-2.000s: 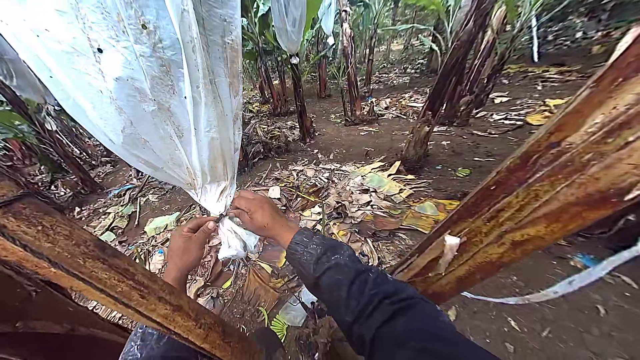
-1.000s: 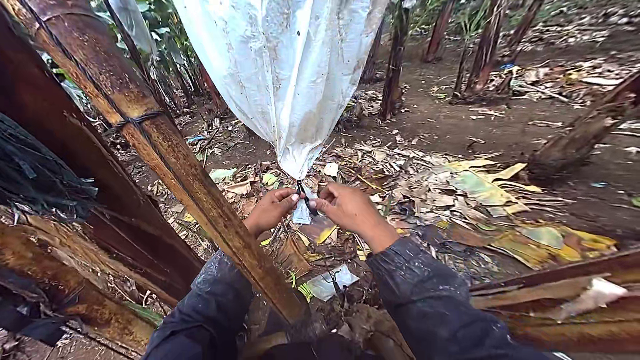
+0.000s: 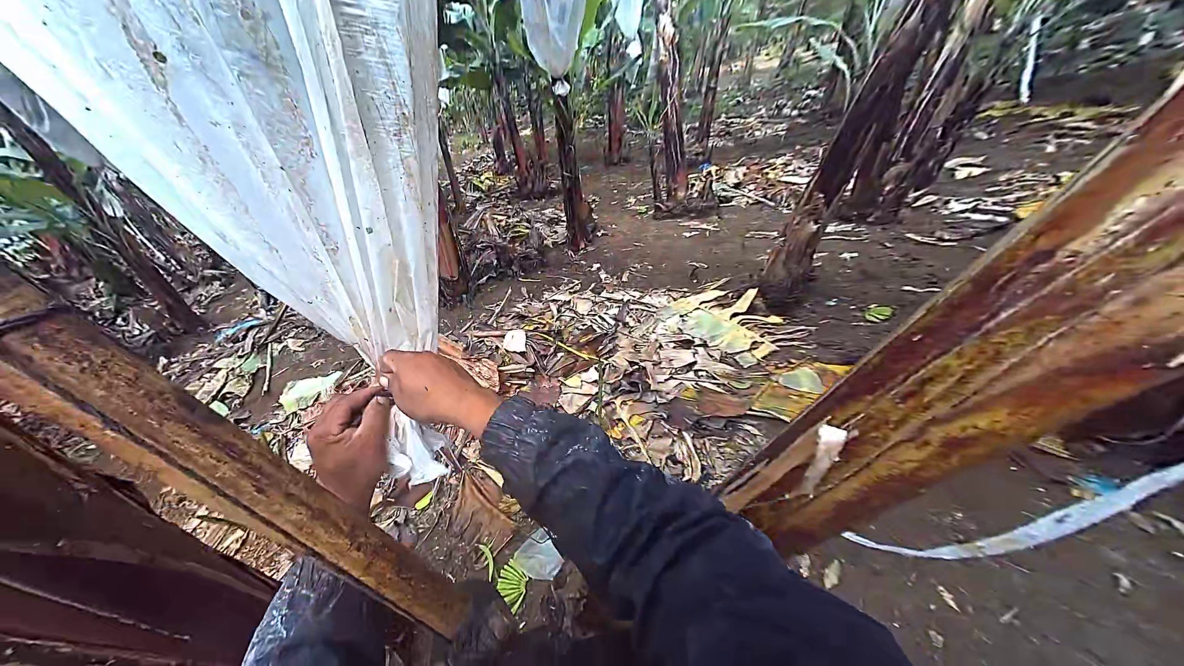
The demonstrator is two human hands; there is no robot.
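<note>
A large translucent plastic bag (image 3: 305, 157) hangs at the upper left, its lower part gathered to a narrow neck. My right hand (image 3: 430, 384) closes its fingers on that neck from the right. Just below and left of it, my left hand (image 3: 350, 439) pinches at the same neck, thumb and fingertips together. The two hands touch or nearly touch. Under them the bag's loose white end (image 3: 413, 453) flares out. Whatever lies between the fingertips is hidden.
A brown wooden-looking pole (image 3: 222, 462) slants across my left forearm. On the right leans a thick banana pseudostem (image 3: 999, 342), with a pale strip (image 3: 1027, 532) beside it. Dry leaf litter (image 3: 638, 361) covers the ground ahead. Banana plants (image 3: 671, 111) stand behind, one near another bag (image 3: 553, 32).
The view has swung noticeably between frames. Both hands stay at the bag's neck. A dark tie visible there one second ago is now covered by the fingers.
</note>
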